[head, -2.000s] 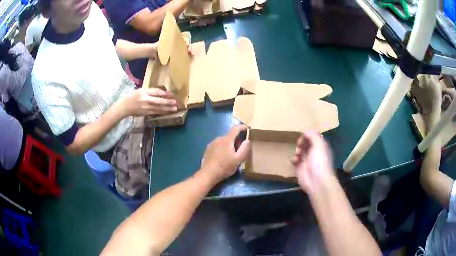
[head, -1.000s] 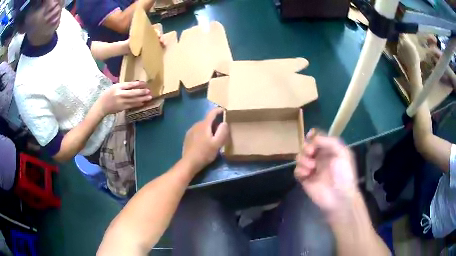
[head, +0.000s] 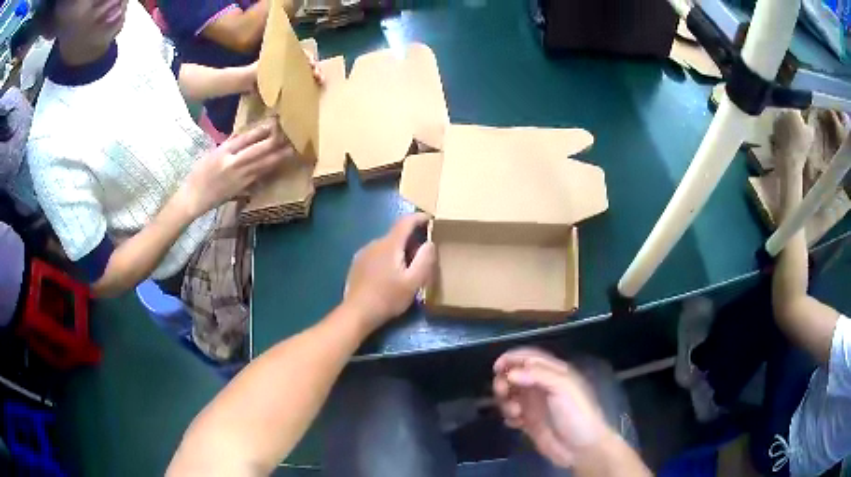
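Note:
A brown cardboard mailer box (head: 504, 270) sits at the bench's front edge, its tray walls raised. Its lid (head: 509, 175) lies open toward the back, with side flaps spread and the tuck flap reaching beyond. My left hand (head: 390, 270) grips the tray's left wall, thumb near the inside corner and fingers behind the edge. My right hand (head: 551, 401) is off the box, in the air below the bench edge, fingers loosely curled, slightly blurred, with nothing seen in it.
Green bench (head: 523, 79). Stacked blanks (head: 378, 112) lie at left before a seated neighbour (head: 131, 130) folding another box. A cream post (head: 695, 177) stands right of the box. Another person's arm (head: 793, 233) is at far right. A dark box (head: 606, 28) is at the back.
My right hand has moved from the tray's right side down and back, off the bench. My left hand stays at the left wall. The neighbour's near hand has moved up their box.

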